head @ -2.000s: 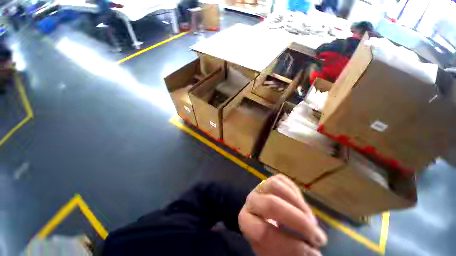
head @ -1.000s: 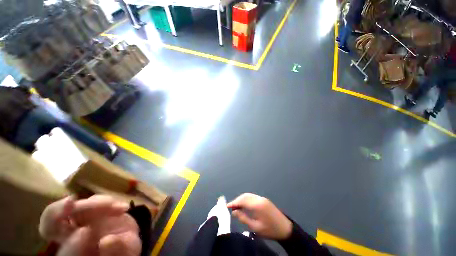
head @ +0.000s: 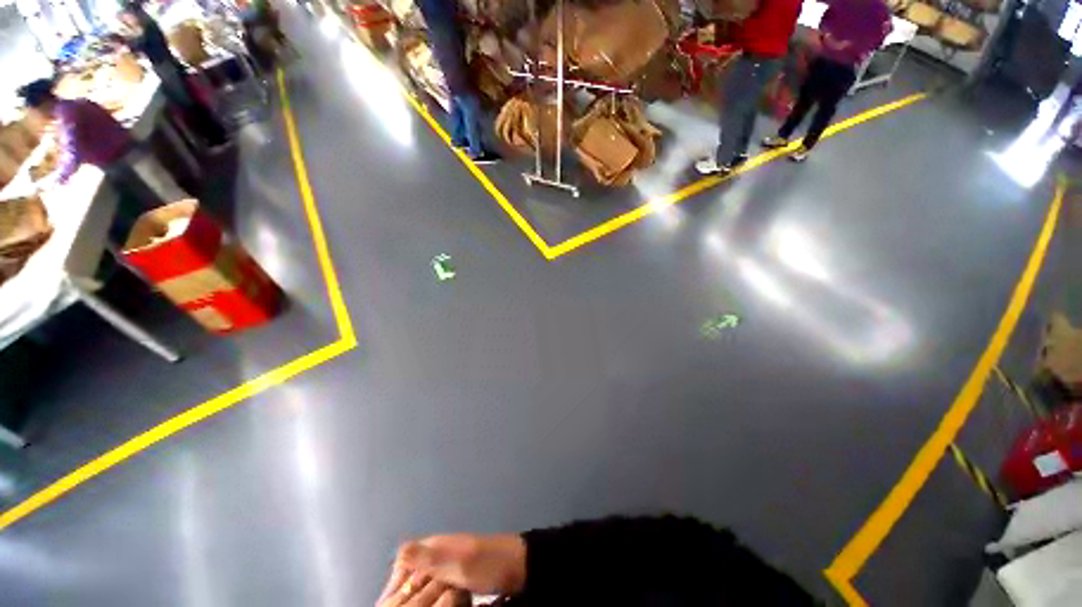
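My right hand (head: 460, 566) is at the bottom edge, left of centre, with its dark sleeve reaching in from the right. Its fingers are curled and partly cut off by the edge. A tiny pale spot shows beneath it, too small to name. I cannot tell whether it holds anything. My left hand cannot be made out. No work piece is clearly visible at my hand.
Grey floor (head: 510, 391) with yellow lines lies ahead. A red-and-brown carton (head: 208, 279) stands by a white table (head: 74, 255) at left. A rack (head: 558, 107) with brown bags and several people are at the back. A red box (head: 1047, 457) is at right.
The view has turned to the right, bringing the bag rack to the centre and the red carton to the left. My left hand has gone from clear view. My right hand is lower and further left.
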